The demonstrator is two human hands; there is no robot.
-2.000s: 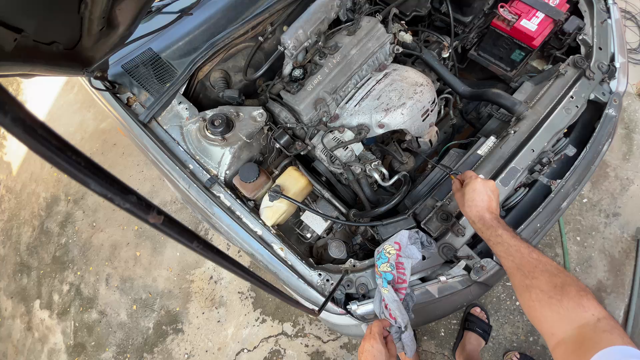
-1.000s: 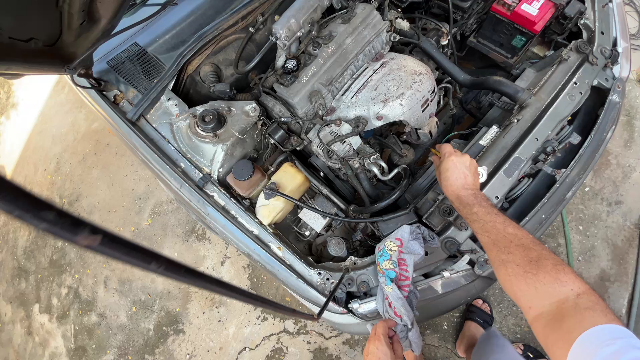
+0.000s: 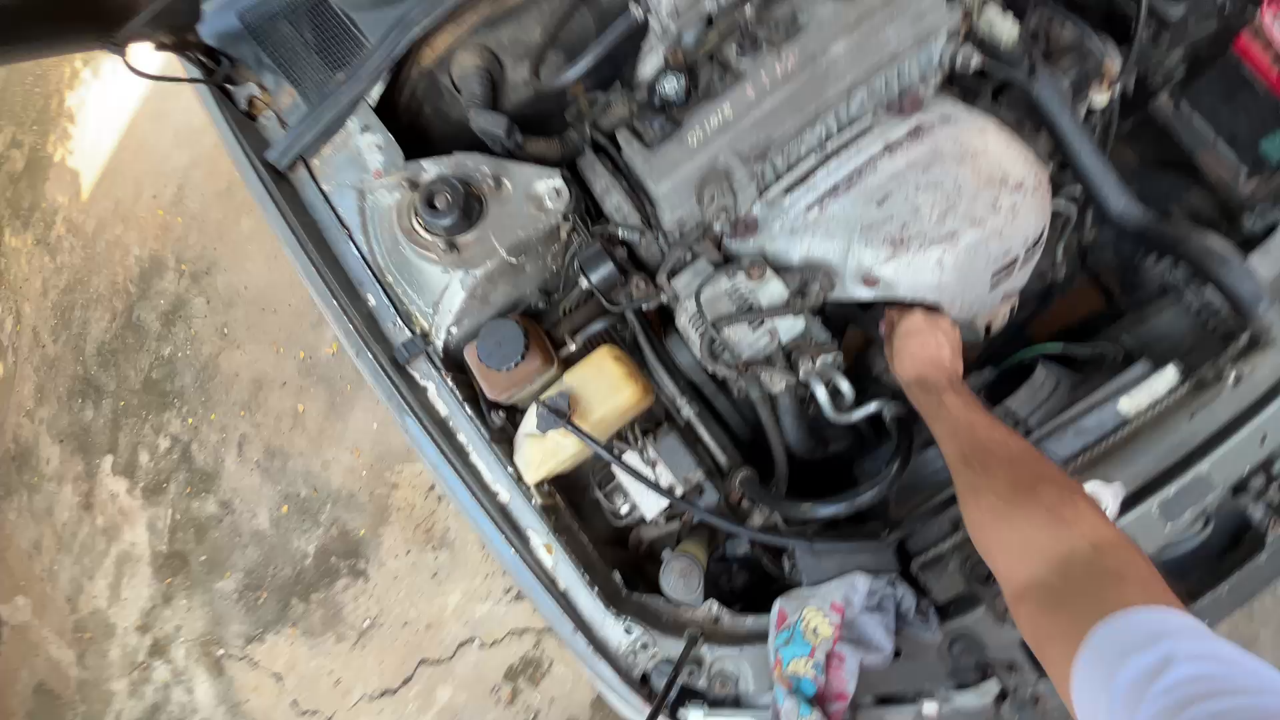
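Note:
My right hand (image 3: 925, 345) reaches down into the engine bay, just under the edge of the white metal heat shield (image 3: 920, 210). Its fingers are blurred and partly hidden by the shield, so what they touch or hold cannot be told. Left of the hand are the alternator (image 3: 740, 310) and a bent metal pipe (image 3: 845, 400). A grey printed cloth (image 3: 830, 640) lies over the front corner of the car body. My left hand is out of the frame.
The engine's valve cover (image 3: 790, 100) lies beyond the shield. A yellowed plastic reservoir (image 3: 600, 395), a brownish reservoir (image 3: 510, 365) and the strut tower (image 3: 460, 215) are at the left. A thin black rod (image 3: 675, 675) stands near the cloth. A thick black hose (image 3: 1130, 200) crosses at right.
My right hand has moved from beside the radiator area to the heat shield's lower edge. My left hand, earlier at the cloth, has left the view. The view has come closer.

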